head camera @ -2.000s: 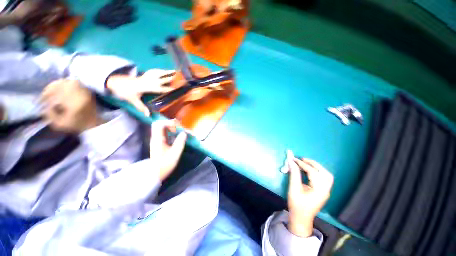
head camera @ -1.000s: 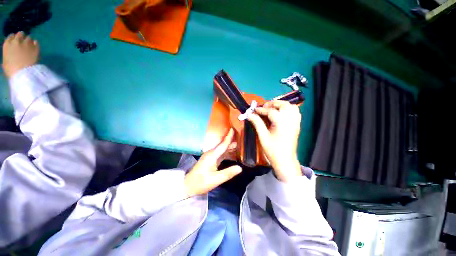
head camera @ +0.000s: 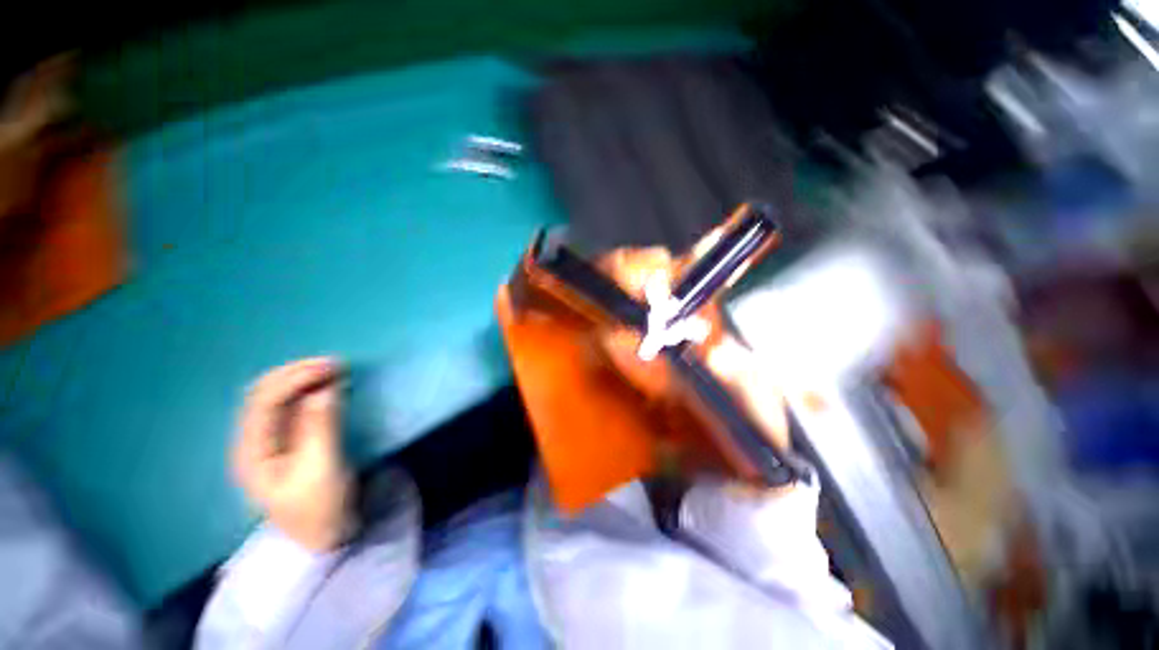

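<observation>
The orange fixture (head camera: 578, 406) with three splayed arms is held up off the bench in front of me, tilted. Black legs (head camera: 725, 404) lie in its arms, and the silver-white three-arm hub (head camera: 666, 325) sits at its centre where they meet. My right hand (head camera: 750, 381) is behind and under the fixture, mostly hidden by it, holding it. My left hand (head camera: 292, 444) is off the fixture, near the bench's front edge, fingers curled; I see nothing in it. The view is blurred.
Loose silver-white hubs (head camera: 483, 156) lie on the teal mat (head camera: 318, 241). The dark foam tray (head camera: 648, 140) is behind the fixture. A white machine (head camera: 826, 305) and an orange plate (head camera: 934, 381) are at right. Another orange fixture (head camera: 70, 241) and a person's hand (head camera: 36, 102) are at far left.
The view has swung right towards the machine. The fixture has been lifted off the bench and moved right with the hub at its centre. My left hand has let go of it.
</observation>
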